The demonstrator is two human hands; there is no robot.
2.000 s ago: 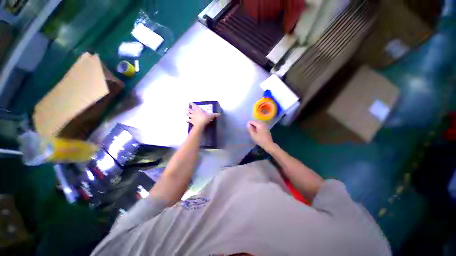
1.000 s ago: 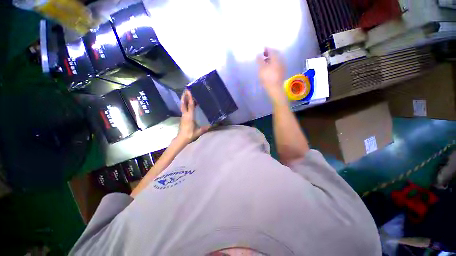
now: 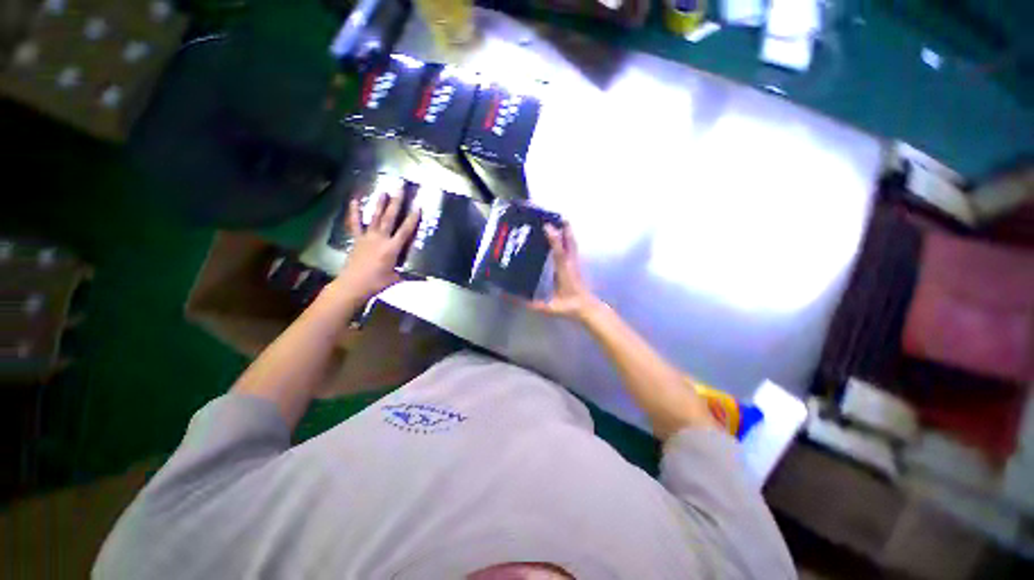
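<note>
Black retail boxes with red and white print stand in two rows on the metal-topped table (image 3: 726,193). My right hand (image 3: 566,272) lies against the right side of the end box (image 3: 522,247) in the near row, fingers at its top edge. My left hand (image 3: 380,244) lies spread over the left box of that row. A middle box (image 3: 446,236) stands between them. The far row (image 3: 502,122) stands behind. My palms and the boxes' lower sides are hidden.
An open carton (image 3: 244,292) with black boxes inside is below the table's left edge. The tape dispenser (image 3: 726,410) is partly behind my right arm. A yellow object (image 3: 447,20) is at the far table corner. Slatted equipment (image 3: 881,297) adjoins the table's right end.
The view has turned toward the left end of the table. The box that was by my left hand now stands at the near row's right end. My left hand has moved onto the row's left box.
</note>
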